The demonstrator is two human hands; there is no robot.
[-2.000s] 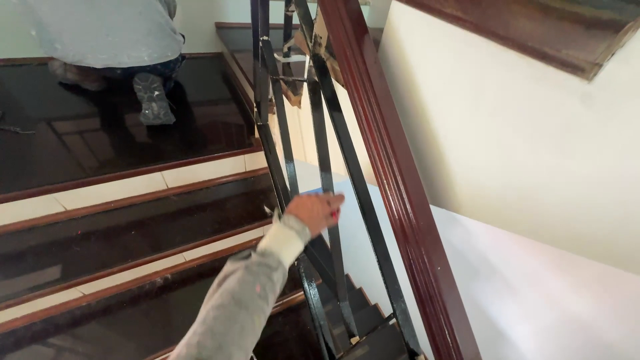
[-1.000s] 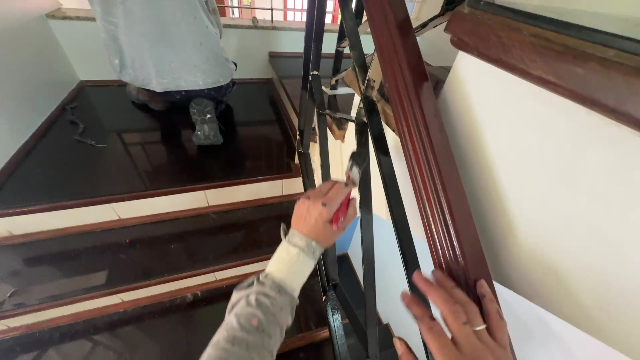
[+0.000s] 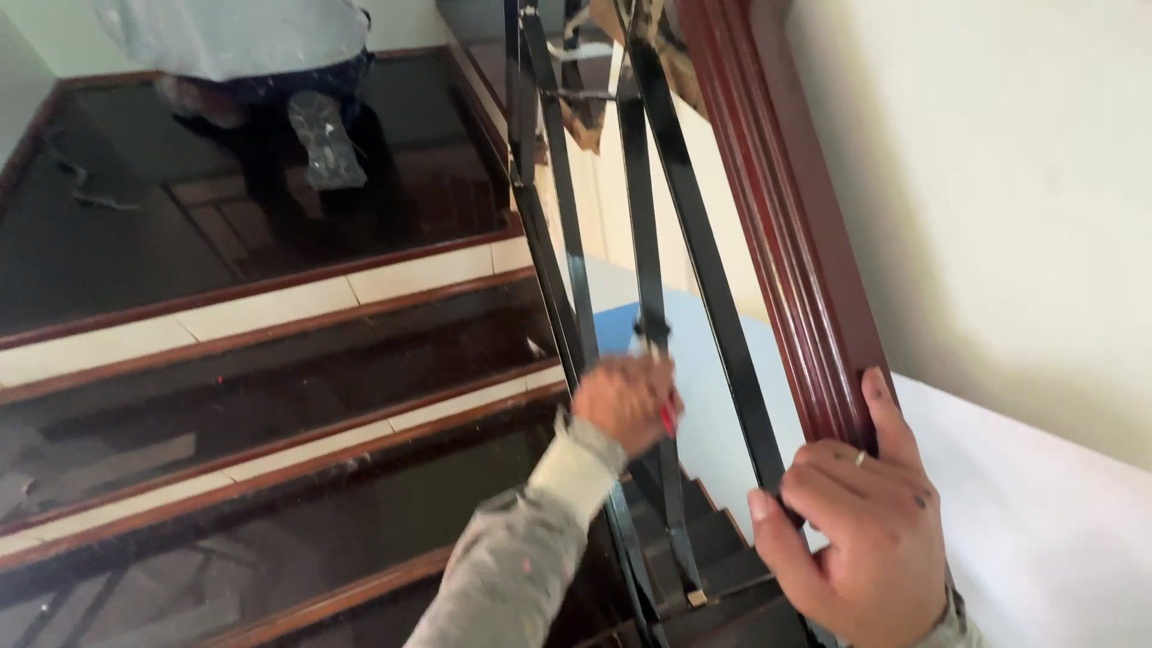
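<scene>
My left hand (image 3: 625, 403) grips a small paintbrush by its red handle (image 3: 669, 416). The dark bristles (image 3: 652, 329) lie against a black metal baluster bar (image 3: 641, 216) of the stair railing. Motion blurs the fingers. On the right, my right hand (image 3: 859, 531), with a ring on one finger, rests on the lower end of the dark red wooden handrail (image 3: 774, 216), its fingers bent over the wood. Its thumb is beside another black bar (image 3: 711, 261).
A person (image 3: 243, 40) kneels on the dark landing (image 3: 405, 171), a shoe sole facing me. Dark treads (image 3: 270, 369) with pale risers descend at left. Torn brown covering (image 3: 585, 126) hangs at the railing's upper part. A white wall stands at right.
My right hand, out of view two seconds ago and spread at the handrail one second ago, now bends over it. The brush has moved down from near the torn covering to a lower place on the bars.
</scene>
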